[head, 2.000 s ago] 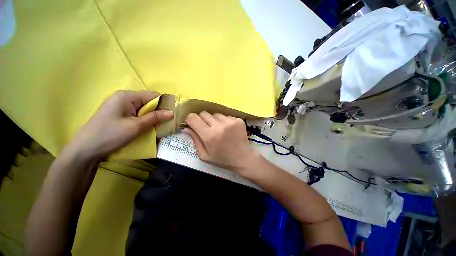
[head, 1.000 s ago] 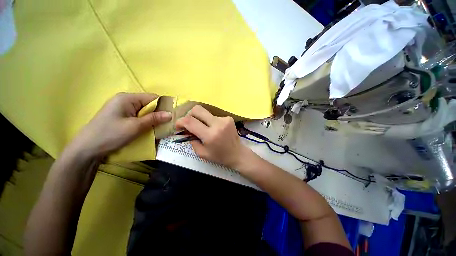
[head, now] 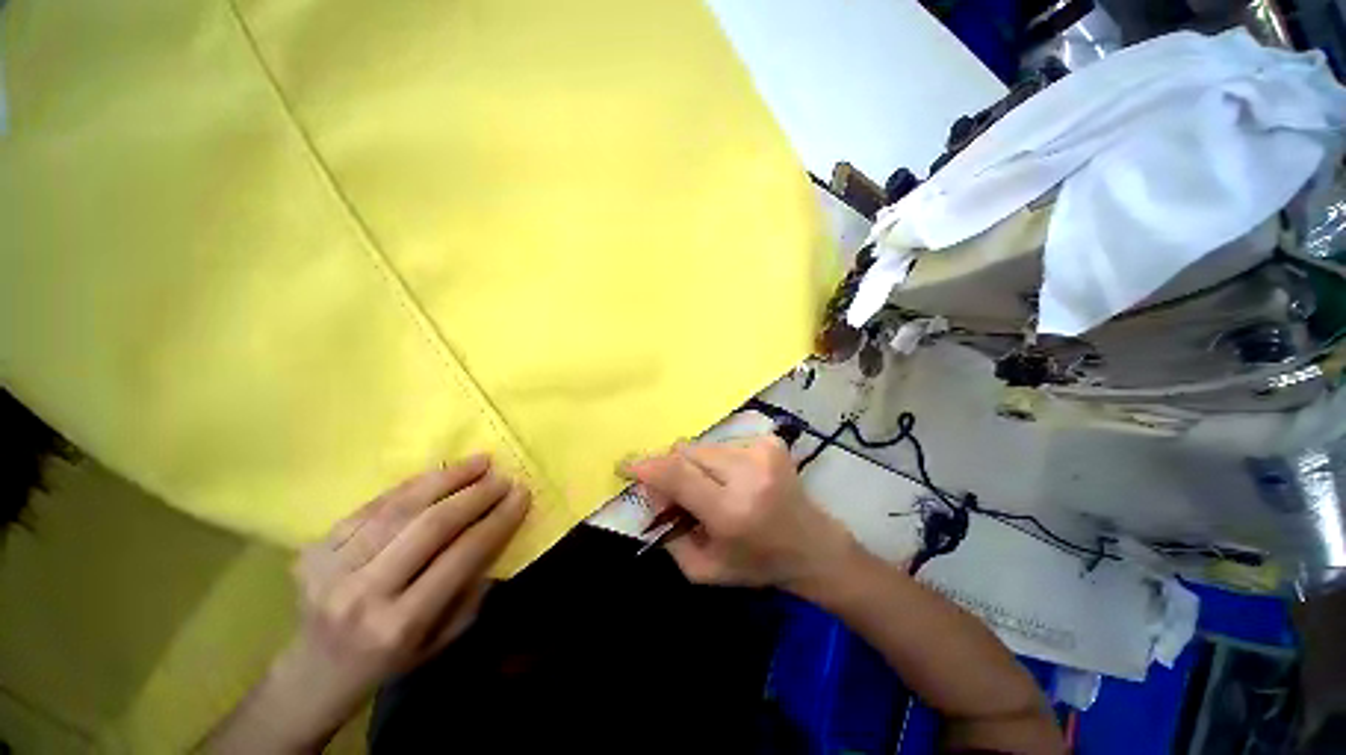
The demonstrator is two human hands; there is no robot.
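Observation:
The large yellow fabric panel [head: 591, 221] lies face up over the table, with its stitched centre seam [head: 369, 251] running down to the near edge. My left hand [head: 413, 561] lies on the panel just left of the seam's lower end, fingers extended, not gripping. My right hand [head: 738, 502] is at the panel's near edge, right of the seam. It holds a small dark pointed tool [head: 664, 528], its tip towards my lap; thumb and forefinger touch the fabric edge. Whether they pinch it is unclear.
The sewing machine [head: 974, 288], draped with white cloth [head: 1137, 177], stands at the right. A knotted dark cord [head: 937, 516] lies on the table right of my right hand. More yellow fabric [head: 133, 605] hangs at lower left. Blue plastic [head: 841, 671] shows below the table edge.
The folded-back near edge is now laid flat, face up. My left hand has let go of the fold and lies on top. My right hand has moved right and nearer, still holding the tool.

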